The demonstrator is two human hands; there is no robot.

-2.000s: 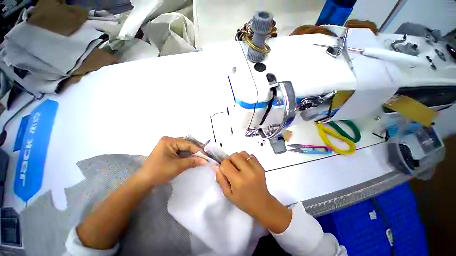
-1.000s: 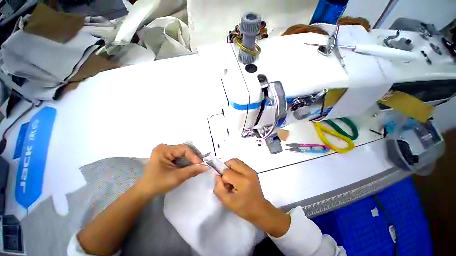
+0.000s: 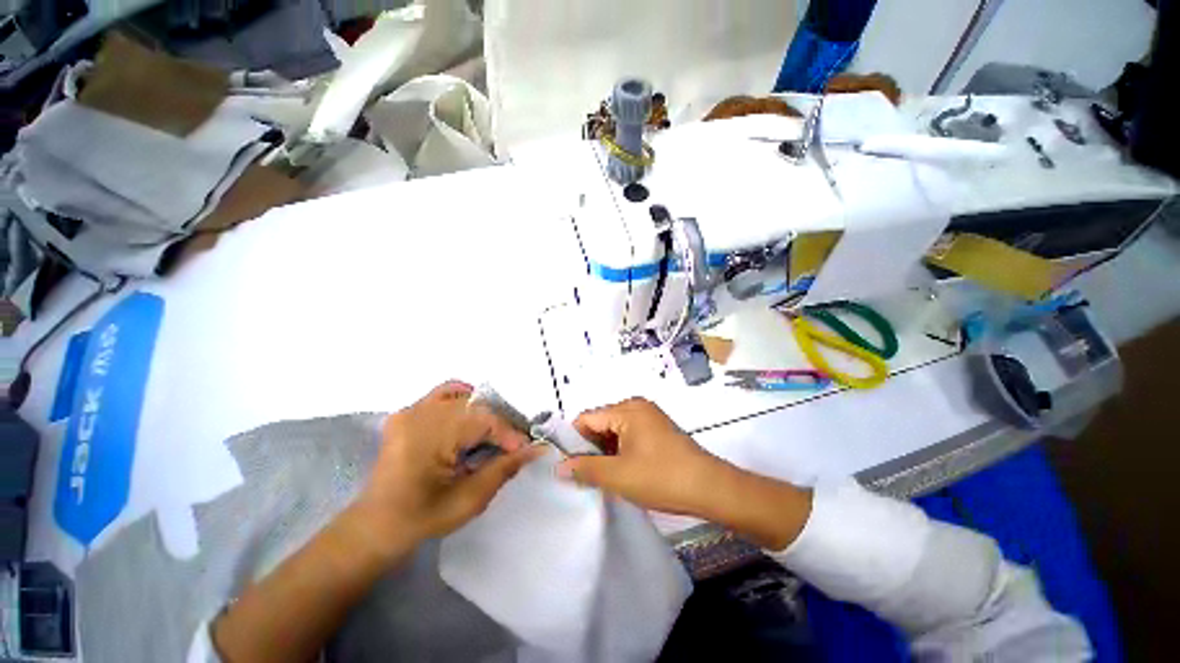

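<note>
A garment panel (image 3: 569, 557), white on one part and heathered grey on another, hangs over the front of the table. My left hand (image 3: 447, 460) pinches its edge, with a small grey piece folded at the fingers. My right hand (image 3: 641, 453) pinches the same edge just to the right, fingertips almost touching the left ones. A narrow light strip (image 3: 560, 433) shows between the hands. The exact fold under the fingers is hidden. Both hands are in front of and left of the presser foot (image 3: 641, 342) of the sewing machine (image 3: 628, 246), and the cloth is away from the needle.
Yellow and green scissors (image 3: 841, 352) and thin pink and blue tools (image 3: 779, 380) lie right of the needle. A clear plastic tub (image 3: 1042, 369) stands at the right table edge. Crumpled cloth bundles (image 3: 142, 162) are heaped at the back left. A blue crate (image 3: 1003, 531) is below the table edge.
The view has shifted slightly. My right hand has turned flatter, and its forearm now reaches in more from the right. The small grey piece and strip have shifted between my fingers; both hands keep their hold.
</note>
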